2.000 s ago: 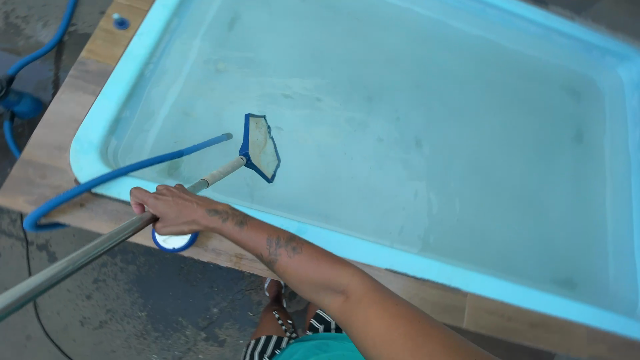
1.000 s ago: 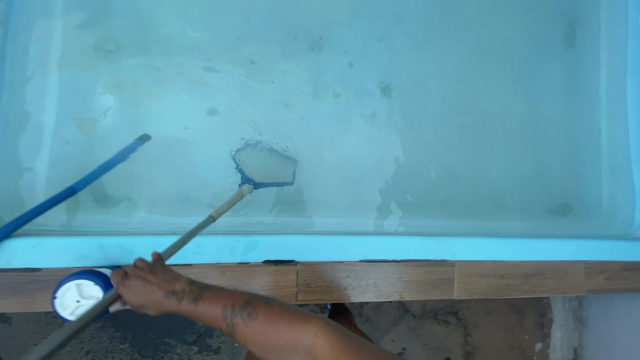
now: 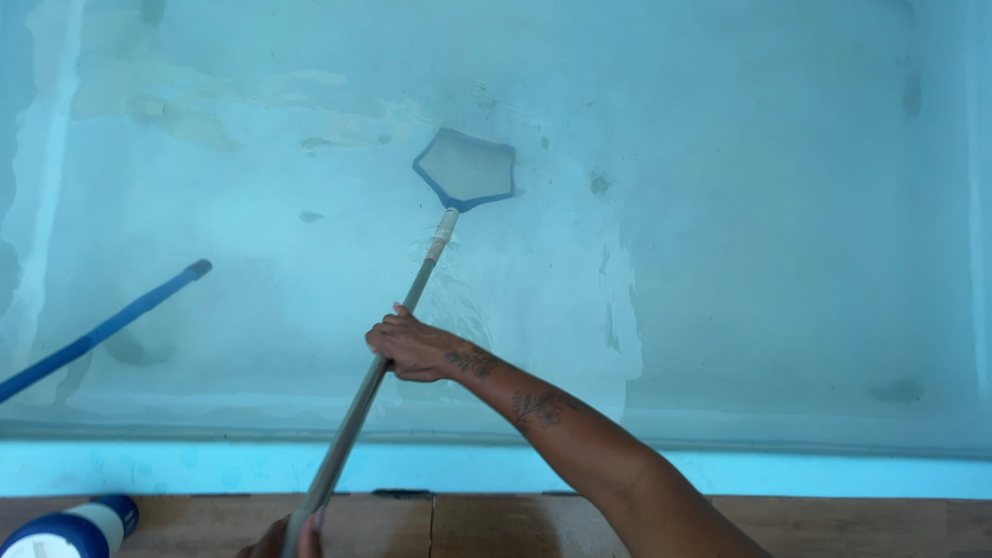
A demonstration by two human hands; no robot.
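My right hand (image 3: 411, 343) is closed around the middle of a long metal pole (image 3: 349, 426), above the near part of the pool water. At the bottom edge of the view my left hand (image 3: 291, 539) grips the same pole lower down; only its fingers show. On the pole's far end, past a pale sleeve, sits a flat pool skimmer net (image 3: 469, 167) with a blue five-sided frame, which lies under the water. The pole slants away and slightly right.
A blue hose (image 3: 108, 329) reaches into the pool from the left. The light blue pool rim (image 3: 542, 469) runs across the near side, with wood-look tiles (image 3: 480, 523) before it. A blue and white container (image 3: 70, 531) stands at the lower left.
The skimmer net was above the water two seconds ago and is now under it. My right hand has moved out over the pool. My left hand has come into view. The view has turned.
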